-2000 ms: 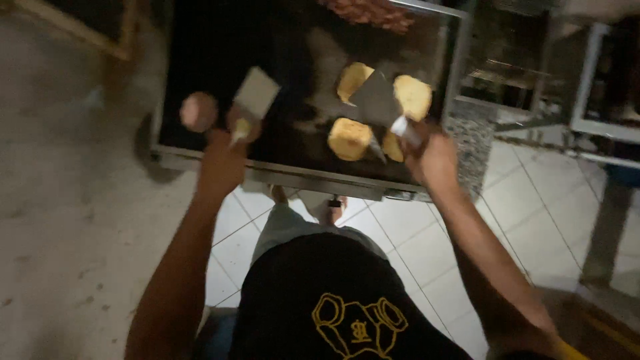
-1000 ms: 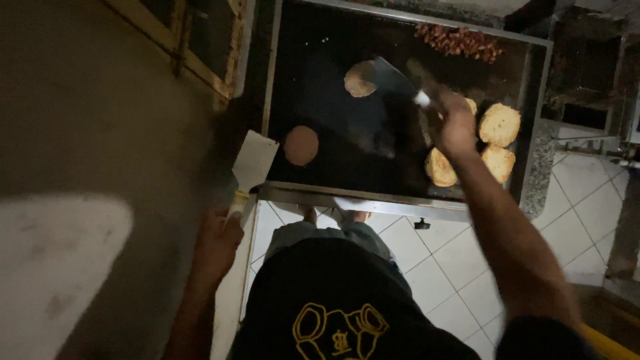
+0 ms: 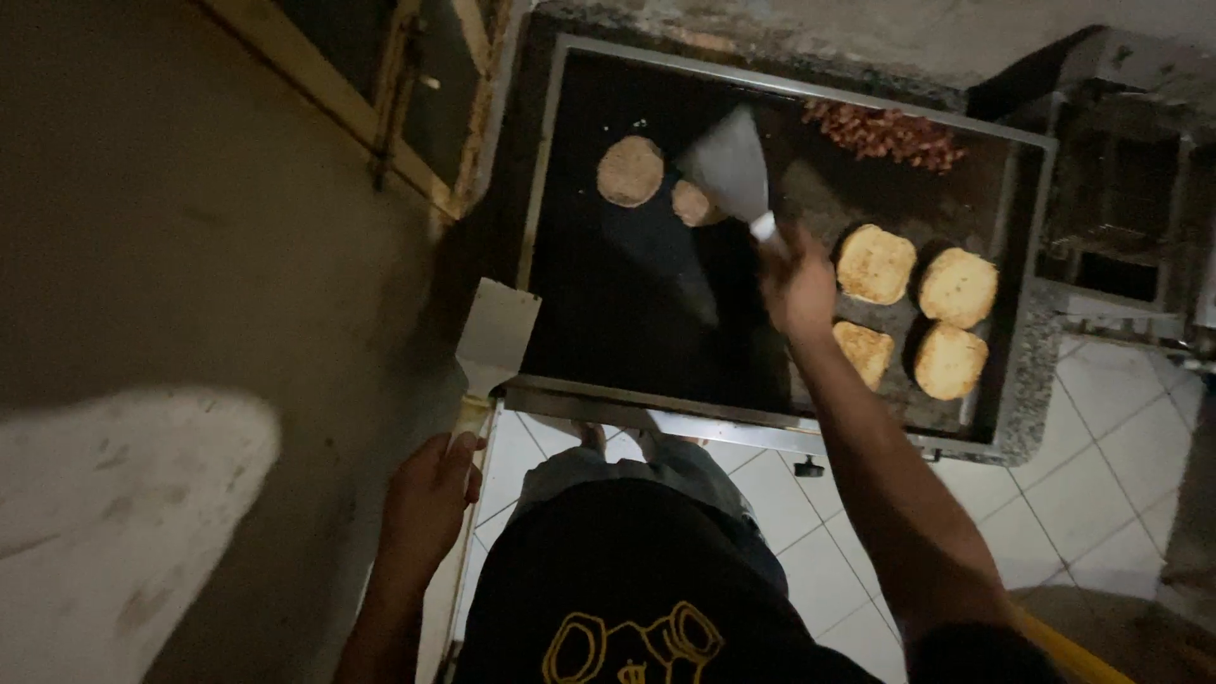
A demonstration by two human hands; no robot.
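My right hand (image 3: pixel 800 285) grips a wide metal spatula (image 3: pixel 736 166), its blurred blade above the flat griddle (image 3: pixel 646 313) and partly over a small meat patty (image 3: pixel 693 203). Left of that lies a larger round patty (image 3: pixel 630 171). My left hand (image 3: pixel 432 499) holds the handle of a second spatula (image 3: pixel 498 332), blade up, at the griddle's front left corner. Several toasted bun halves (image 3: pixel 958 288) lie cut side up on the right of the griddle, near my right forearm. Chopped reddish meat (image 3: pixel 883 136) is heaped along the back edge.
A raised metal rim (image 3: pixel 1029 285) surrounds the griddle, with a speckled stone counter (image 3: pixel 1035 380) at its right. A black knob (image 3: pixel 808 467) sticks out at the front. Behind is a wall (image 3: pixel 855 38); a worn frame (image 3: pixel 389 95) stands at the back left. The floor is tiled (image 3: pixel 1092 456).
One second ago the right spatula was at the upper patty; now it is over the small patty to the right of a larger one. The left spatula stays by the front left corner.
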